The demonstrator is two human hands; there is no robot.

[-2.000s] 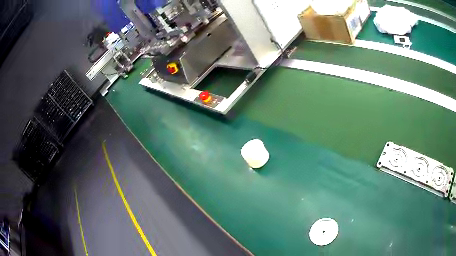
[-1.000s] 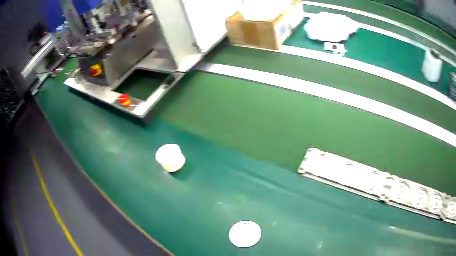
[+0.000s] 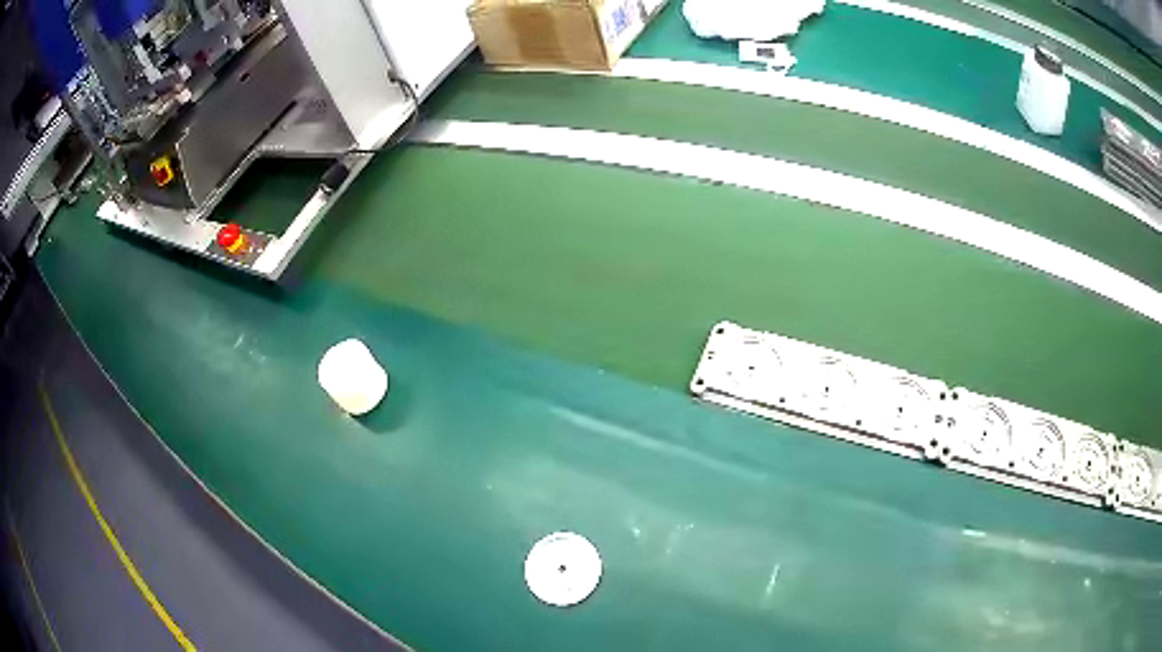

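Observation:
No hand is in view. A flat white round disc (image 3: 563,569) with a small centre hole lies on the green bench, low in the picture. A short, thick white roll or pot (image 3: 352,377) stands on the bench to its upper left. Silver-grey fixture plates (image 3: 822,392) with ringed circular wells lie end to end in a row at the right, and the last one is cut off by the right edge.
A press machine (image 3: 229,191) with red and yellow buttons stands at the upper left. A cardboard box (image 3: 542,35), a white bundle (image 3: 752,15), a white dispenser bottle (image 3: 1044,92) and a flat plate stack (image 3: 1132,158) are across the white-striped conveyor (image 3: 765,172).
The view has swung to the right, so the bench things sit further left in the picture. More of the fixture row, the bottle and the plate stack now show.

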